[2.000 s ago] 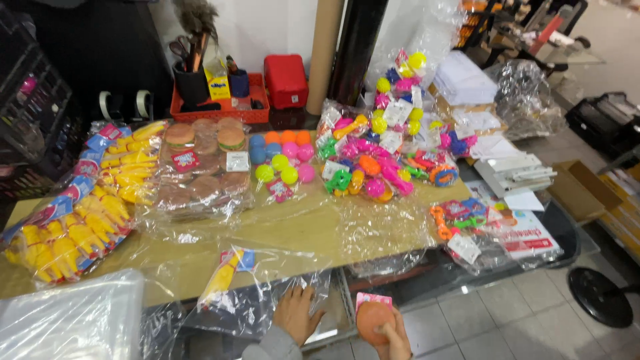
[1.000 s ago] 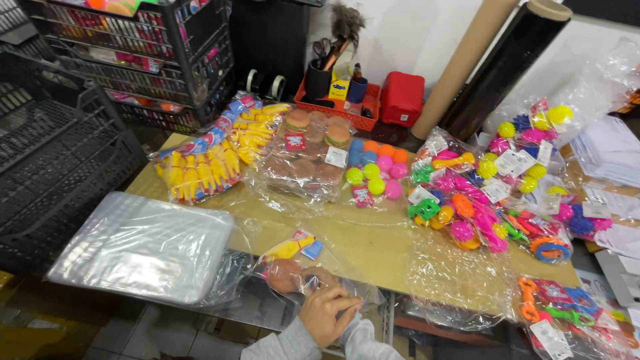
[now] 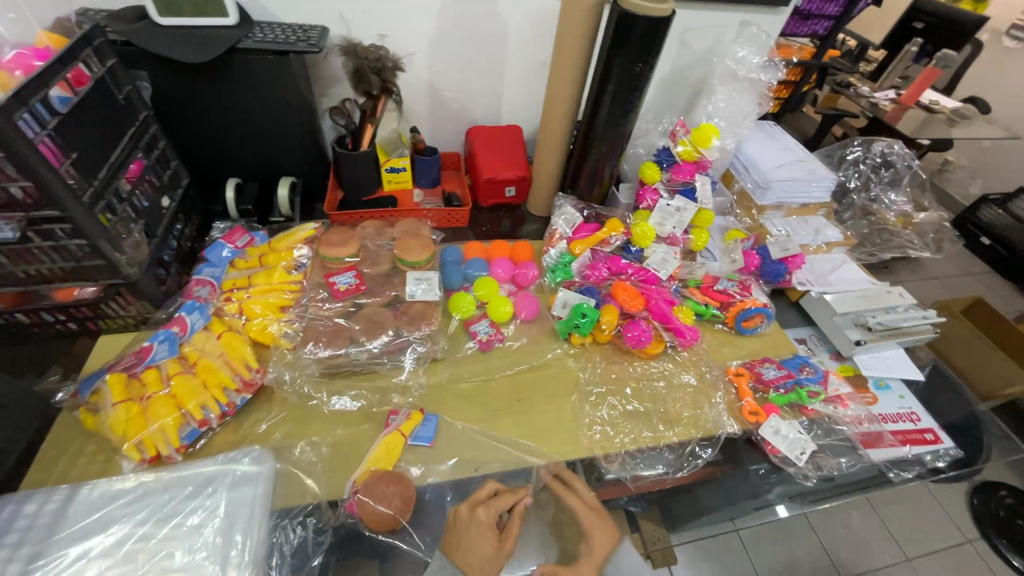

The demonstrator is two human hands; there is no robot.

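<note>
Both hands are at the near edge of the board-topped table, at the open side of a clear plastic bag (image 3: 472, 448). The fingers of my left hand (image 3: 484, 524) pinch the film edge, and my right hand (image 3: 580, 512) touches the same edge beside it. Inside the bag, to the left, lie a yellow rubber chicken toy (image 3: 388, 444) with a blue and pink tag and a round brown burger toy (image 3: 384, 500). Behind stand bagged rubber chickens (image 3: 164, 400), bagged burger toys (image 3: 372, 320) and bagged coloured balls (image 3: 488, 280).
A stack of clear bags (image 3: 144, 512) lies at the near left. Bagged bright toys (image 3: 624, 304) fill the right side of the table, with another bag of toys (image 3: 772, 392) at the edge. An orange basket (image 3: 400, 216), red box (image 3: 498, 164) and upright rolls (image 3: 620, 96) stand behind.
The burger toy, in my right hand two seconds ago, is now inside the bag beside the chicken toy. My hands, close together one second ago, are now slightly apart at the bag's edge.
</note>
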